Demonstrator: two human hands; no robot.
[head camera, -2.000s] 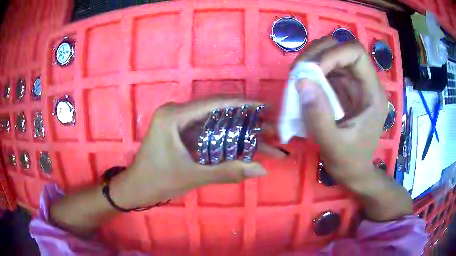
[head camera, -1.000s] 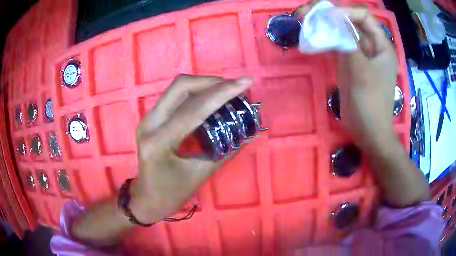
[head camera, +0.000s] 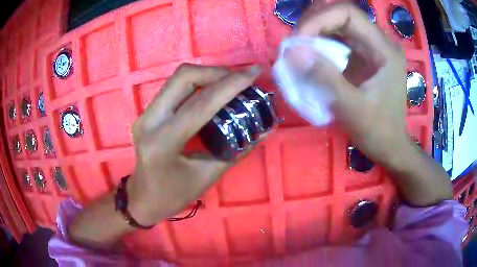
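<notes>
My left hand (head camera: 172, 135) grips a stack of several round metal watch heads (head camera: 243, 122) on edge, shiny case sides showing, over the middle of the red-pink foam tray (head camera: 201, 206). My right hand (head camera: 361, 83) pinches a crumpled white wiping cloth (head camera: 308, 78), just right of the stack and apart from it. The cloth is slightly blurred. The fingertips of my right hand are partly hidden behind the cloth.
Pale-faced watch heads (head camera: 70, 122) lie in tray pockets at left, with smaller rows further left. Dark-faced watch heads (head camera: 363, 214) lie at right, one pale piece (head camera: 416, 88) among them. Papers (head camera: 465, 151) with blue pens (head camera: 463, 94) and a black bin (head camera: 451, 44) are at far right.
My right hand with the cloth has moved left and down from the upper right toward the stack. My left hand keeps its grip, after turning the stack since the earliest frame.
</notes>
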